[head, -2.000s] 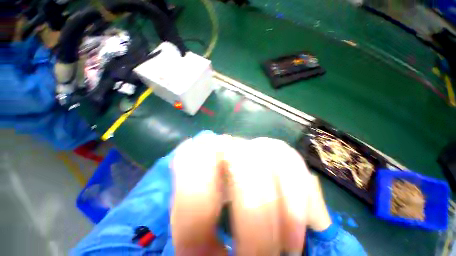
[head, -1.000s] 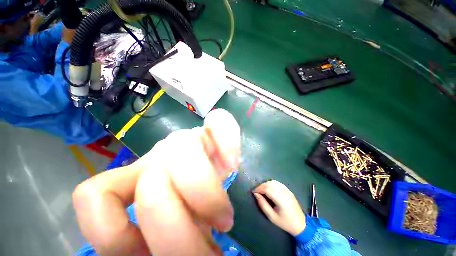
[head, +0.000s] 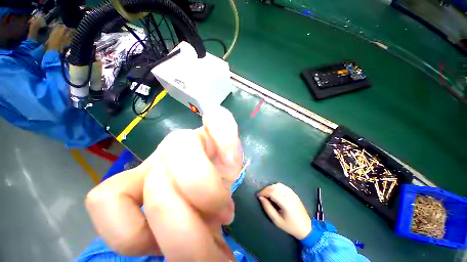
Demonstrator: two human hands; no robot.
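My left hand (head: 171, 192) is raised very close to the camera, large and partly blurred, with its fingers curled. A tiny pale sliver (head: 246, 165) shows beside its fingertips; I cannot tell whether they hold it. My right hand (head: 285, 209) rests on the green mat with curled fingers; its palm is hidden. Dark tweezers (head: 319, 203) lie just right of it. A black tray (head: 333, 166) holds loosely heaped thin gold strips (head: 362, 168).
A blue bin (head: 404, 210) of small brown parts adjoins the black tray. An open phone (head: 335, 75) lies on a black pad farther back. A white box (head: 192, 77) and black ribbed hose (head: 138, 6) stand left. A person in blue (head: 43, 97) is at far left.
My left hand has moved from the front centre to the left, and my right hand now shows apart from it on the mat. The phone on its pad has shifted right.
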